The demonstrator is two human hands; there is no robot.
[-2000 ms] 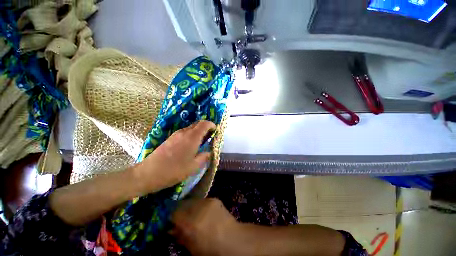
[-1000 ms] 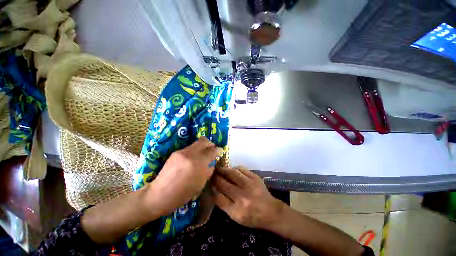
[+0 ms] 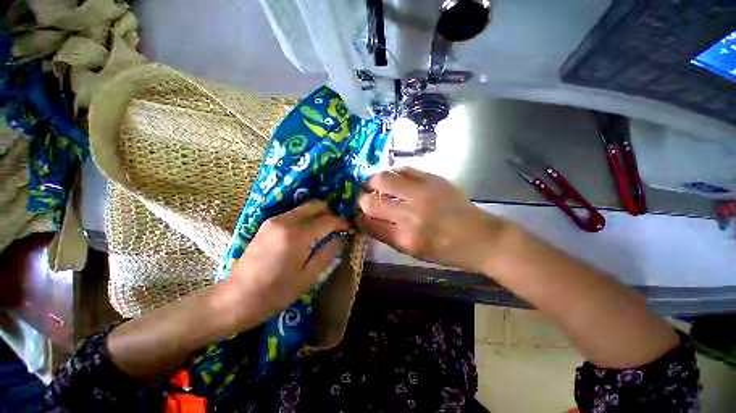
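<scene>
The teal-blue printed lining [image 3: 294,161] runs from under the presser foot [image 3: 394,121] down to my lap. The beige straw bag body [image 3: 153,250] lies left of it, with its wide strap [image 3: 109,137] looped over it. My left hand [image 3: 282,254] is bare and pinches the lining near the bag's opening edge [image 3: 351,282]; a blue strip shows at its fingers. My right hand [image 3: 424,214] holds the lining edge just below the presser foot, its fingertips close to the left ones. The exact fingertip grip is partly hidden.
The white sewing machine head [image 3: 524,48] spans the top. Red-handled snips [image 3: 569,202] and a second red pair [image 3: 625,165] lie right of the needle. Beige pieces with teal cloth [image 3: 48,137] are heaped at far left. The grey table edge [image 3: 452,278] crosses below the hands.
My right hand has risen from below the table edge to the lining beside the presser foot. My left hand stays on the lining, slightly lower along it. The camera view has shifted.
</scene>
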